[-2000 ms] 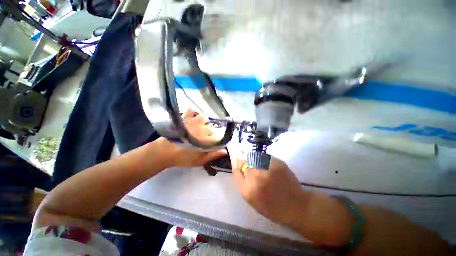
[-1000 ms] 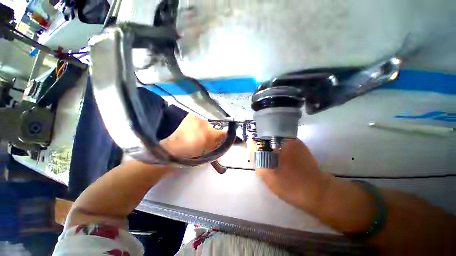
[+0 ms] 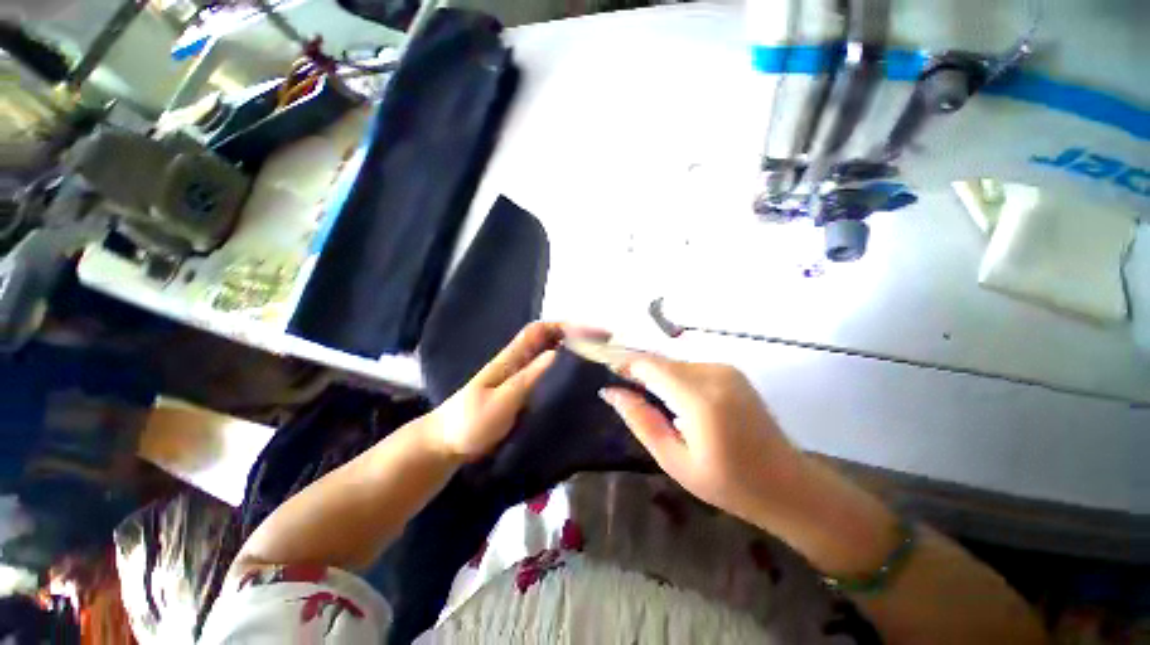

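Note:
A dark navy garment panel (image 3: 568,422) lies across the table's front edge and hangs into the lap. My left hand (image 3: 489,401) holds it from the left, fingers near its top edge. My right hand (image 3: 706,422) pinches the same edge from the right, thumb apart from the fingers. Both hands are close together, left of and nearer than the machine's presser foot area (image 3: 807,208). A sliver of something pale shows at the fingertips; I cannot tell if it is cloth.
A long folded navy panel (image 3: 410,189) lies on the table at left. Folded cream pieces (image 3: 1062,250) lie on the bed at right. A small dark curved hook (image 3: 663,318) sits on the bed. Another machine (image 3: 177,189) stands far left. The grey knob (image 3: 846,239) hangs from the head.
The view has pulled back from the machine head. Both hands have moved from beside the needle to the table's front edge, with the dark panel now held between them.

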